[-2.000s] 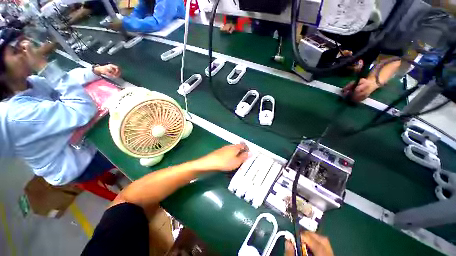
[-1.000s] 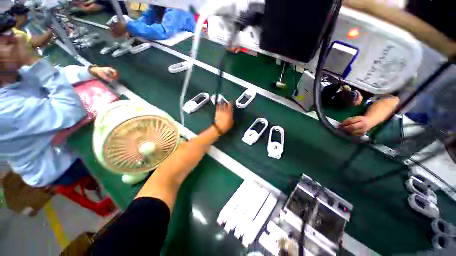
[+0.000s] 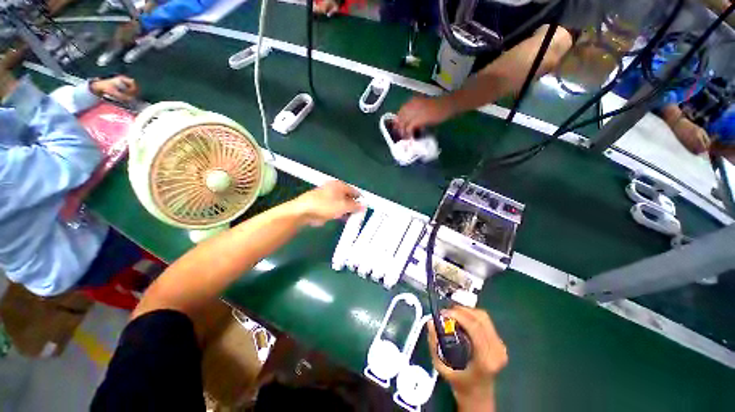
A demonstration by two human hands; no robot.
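Note:
My left hand (image 3: pixel 334 201) is at the upper end of the leftmost white strip (image 3: pixel 351 235), with its fingertips closed on that end. More white strips (image 3: pixel 391 244) lie side by side just right of it. My right hand (image 3: pixel 481 352) is wrapped around the black electric screwdriver (image 3: pixel 455 348), which has a yellow-orange band; its tip is not clearly visible. Two white looped housings (image 3: pixel 385 358) (image 3: pixel 414 385) lie on the green bench just left of the screwdriver, loops pointing away from me.
The silver screw feeder (image 3: pixel 481 225) stands beyond my right hand, with black cable hanging before it. A desk fan (image 3: pixel 201 173) stands left. A metal arm (image 3: pixel 669 261) crosses the right. Across the belt, another person's hand (image 3: pixel 419 117) holds a housing (image 3: pixel 415 150).
My left hand has come back from a housing on the conveyor to the white strips. That housing is gone from the belt. My right hand with the screwdriver shows again. Another person's hand has reached the belt.

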